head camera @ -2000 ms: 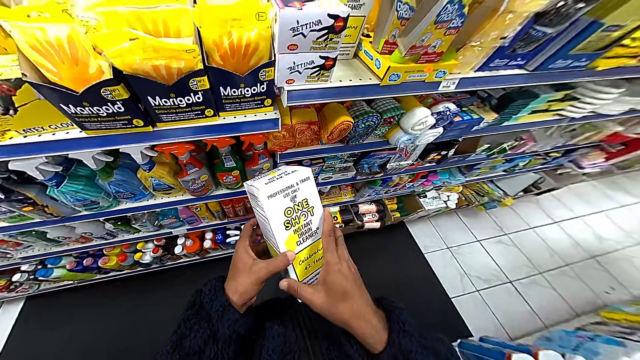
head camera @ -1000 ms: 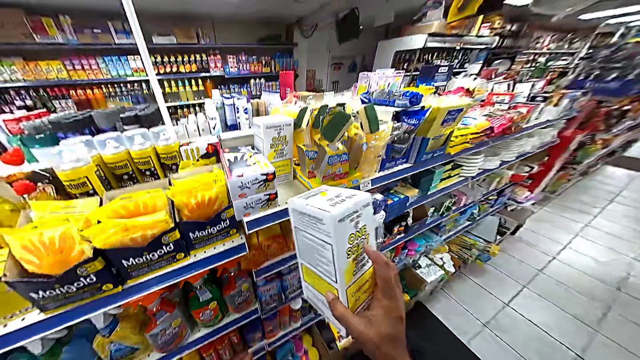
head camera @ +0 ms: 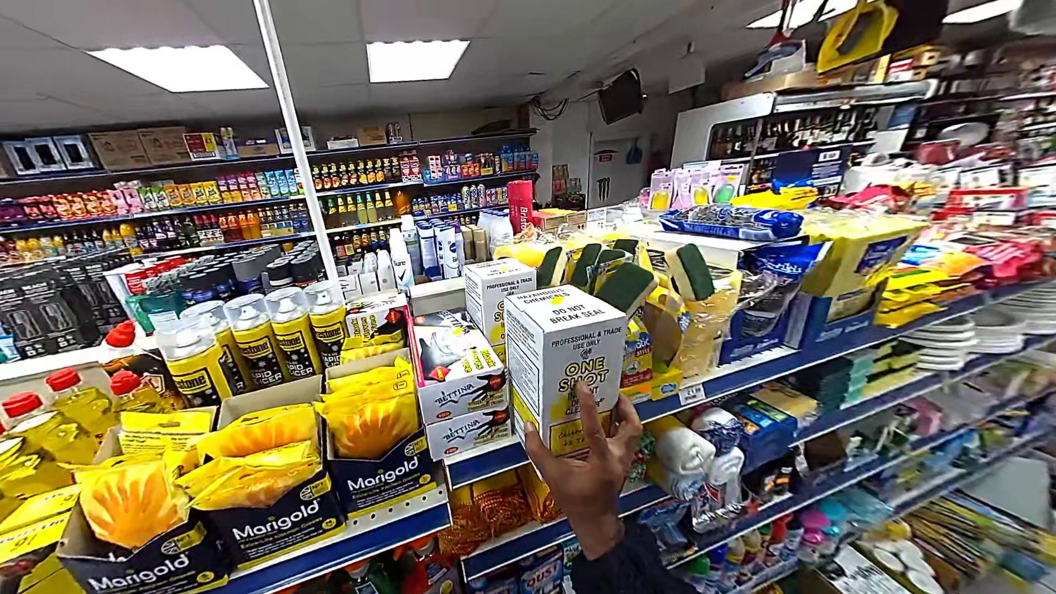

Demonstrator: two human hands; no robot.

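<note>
My right hand (head camera: 584, 470), in a dark sleeve, holds a white and yellow One Shot drain cleaner box (head camera: 565, 355) upright, its fingers spread over the lower front and side. The box is at the front edge of the top shelf. Just behind and left of it stands a similar white and yellow box (head camera: 498, 290). To the left are stacked Bettina glove boxes (head camera: 467, 410); to the right, green and yellow sponge scourers (head camera: 627, 287) stand in a display. My left hand is out of view.
Open cartons of Marigold gloves (head camera: 262, 511) and yellow de-icer spray cans (head camera: 293, 334) fill the shelf at left. A blue price-rail edge (head camera: 763, 375) runs along the shelf front. Lower shelves hold cloths and rolls (head camera: 683, 450). A white upright pole (head camera: 297, 148) rises behind.
The view has swung up from the floor and lower shelves. Two seconds ago both hands held the box; now only my right hand does, and the box has moved toward the top shelf.
</note>
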